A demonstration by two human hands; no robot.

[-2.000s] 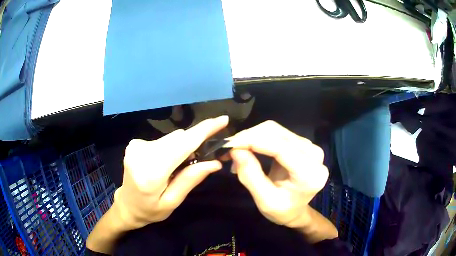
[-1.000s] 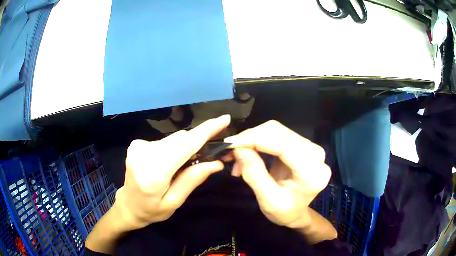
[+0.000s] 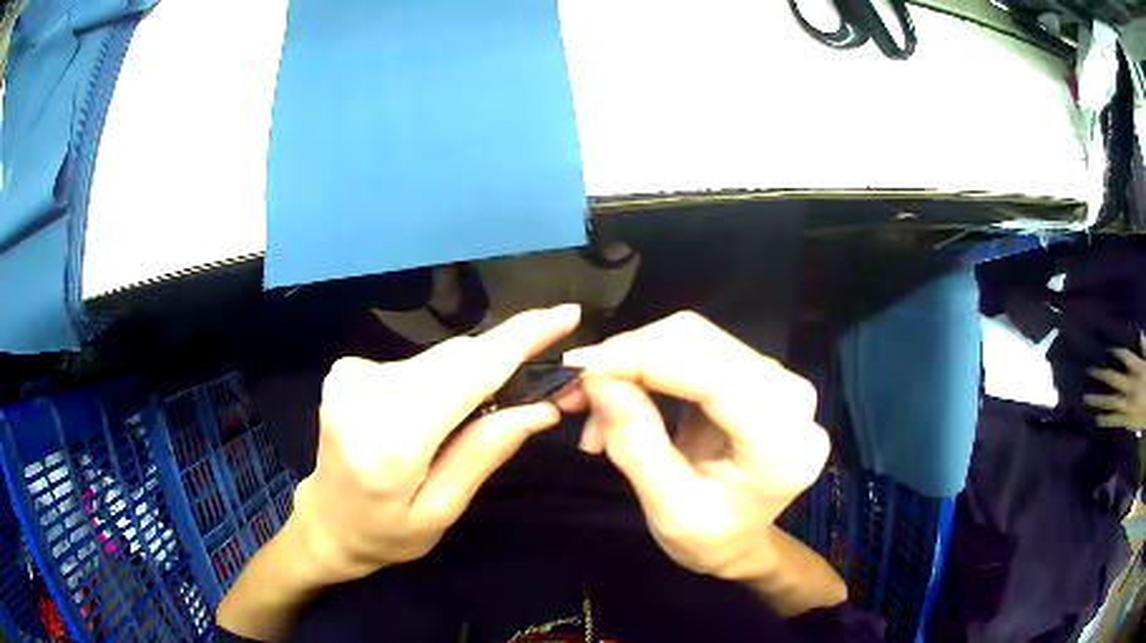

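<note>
My left hand (image 3: 409,446) and my right hand (image 3: 710,440) are together in front of my body, below the table edge. A small slim dark object (image 3: 538,381) lies between them. My left hand is curled around it, with thumb and index finger apart. My right thumb and index fingertips pinch at its right end. Its exact shape is hard to tell against the dark clothing. A flat blue fabric panel (image 3: 425,138) lies on the white table and hangs slightly over the front edge.
Black scissor handles (image 3: 857,23) lie at the back of the white table (image 3: 804,126). Blue cloth (image 3: 38,189) is at the far left. Blue baskets stand at left (image 3: 113,502) and right (image 3: 880,540). Blue cloth (image 3: 917,377) covers the right rim beside dark garments (image 3: 1043,502). Another person's hand (image 3: 1122,387) shows at far right.
Another person's hand has come into view at the right edge. The dark object between my hands is tilted a little differently. My hands have barely moved.
</note>
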